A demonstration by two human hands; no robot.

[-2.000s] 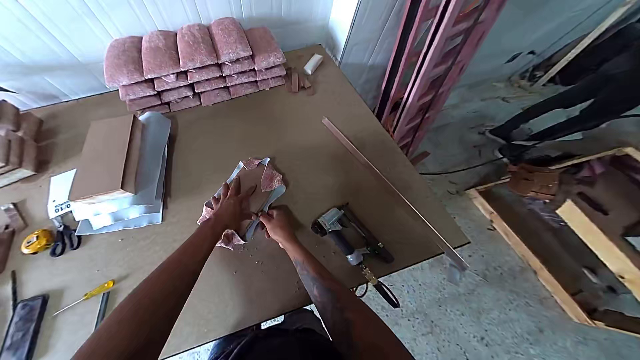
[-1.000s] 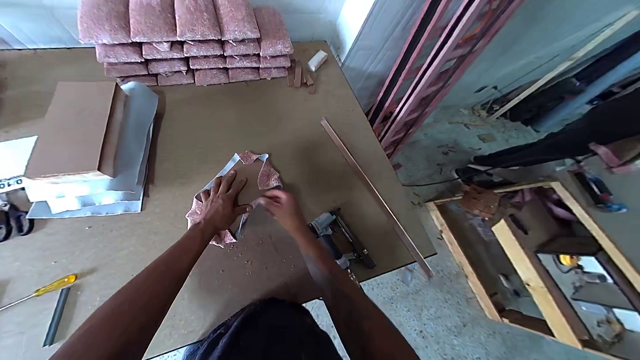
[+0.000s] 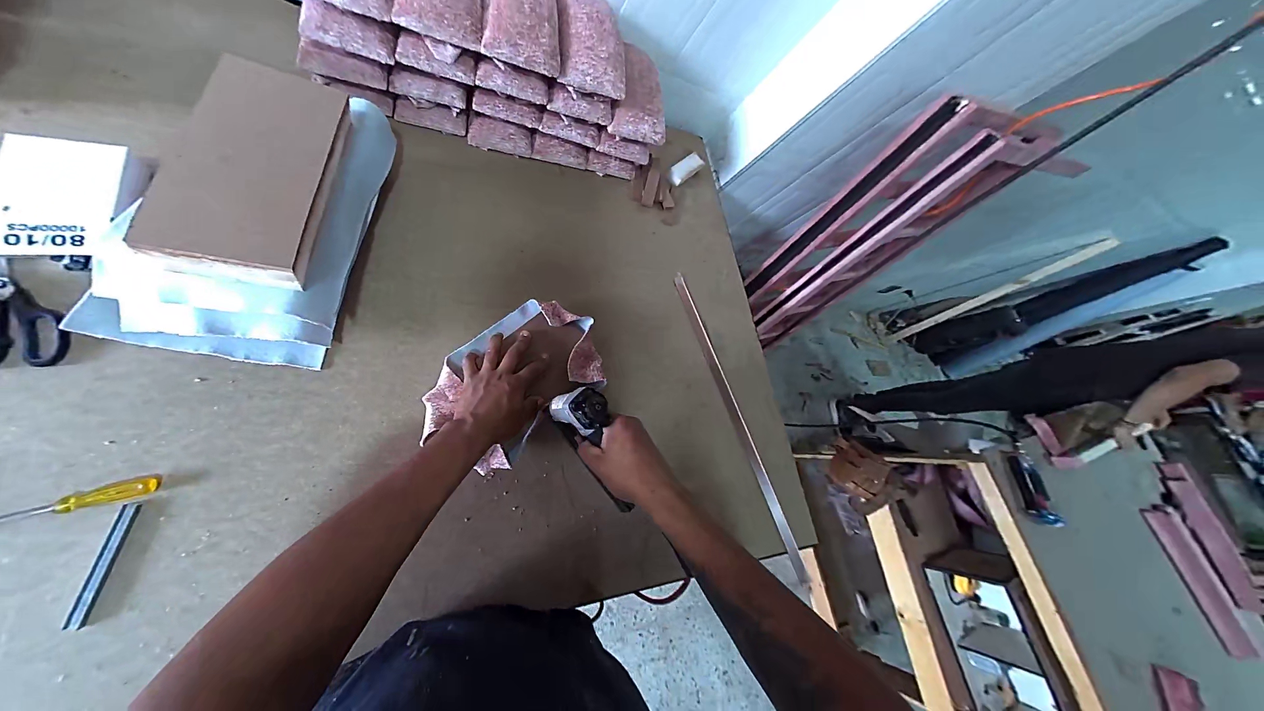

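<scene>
My left hand [image 3: 494, 390] lies flat, fingers spread, on a brown panel whose edges are wrapped in silvery sheet and pinkish foam padding [image 3: 585, 360]. My right hand [image 3: 627, 459] grips the handle of a pneumatic stapler [image 3: 581, 407]. The stapler's nose is at the right edge of the wrapped panel, close to my left fingertips; its exact contact point is hidden. Small crumbs lie on the worktable [image 3: 415, 247] below the panel.
Stacked brown panels [image 3: 247, 163] on silvery sheets, a white box [image 3: 61, 193], scissors [image 3: 35, 326], a yellow-handled screwdriver [image 3: 109, 494] and a staple strip [image 3: 102, 568] lie left. Pink foam packs [image 3: 513, 109] stand behind. A thin strip [image 3: 736, 415] lies right; another person's arm [image 3: 1175, 395] shows far right.
My right hand has left the wrapped panel's edge and taken up the stapler, which lay on the table to the right. My left hand stays on the panel. The view has shifted closer.
</scene>
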